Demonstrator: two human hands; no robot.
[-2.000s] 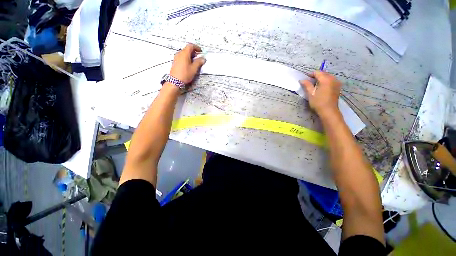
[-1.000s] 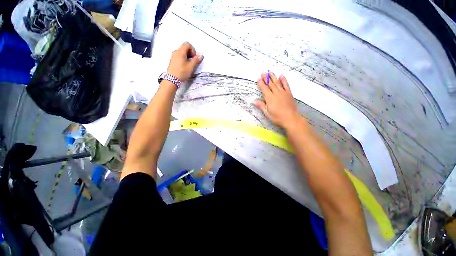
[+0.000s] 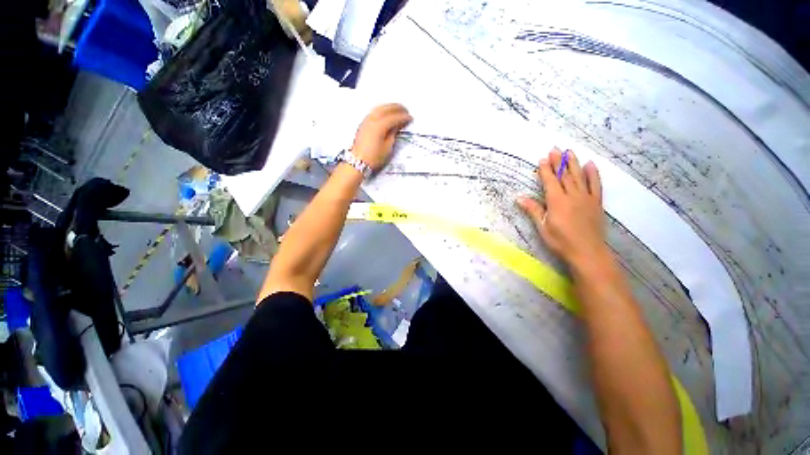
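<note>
A long white curved waistband piece (image 3: 672, 238) lies on the pale table (image 3: 480, 293) and arcs down to the right. Its left stretch blends with the tabletop. My right hand (image 3: 573, 209) rests palm down at its inner edge, fingers spread, with a marking pen (image 3: 562, 165) between them; only the blue-purple end shows. My left hand (image 3: 382, 138) is on the table at the left with its fingers curled; what lies under the fingertips is hidden. The yellow pressing template (image 3: 506, 251) lies nearer me, partly under my right forearm.
Dark pen guide lines (image 3: 613, 51) curve across the table's far side. A black plastic bag (image 3: 222, 98) and white cloth bundles (image 3: 342, 25) are at the upper left. Below the table edge are a blue crate (image 3: 209, 364), yellow scraps (image 3: 348, 322) and a metal frame (image 3: 169, 216).
The view has swung left, and the iron has left the picture. My right hand has gone from gripping the white piece to lying flat with fingers spread. The piece's right end now shows uncovered.
</note>
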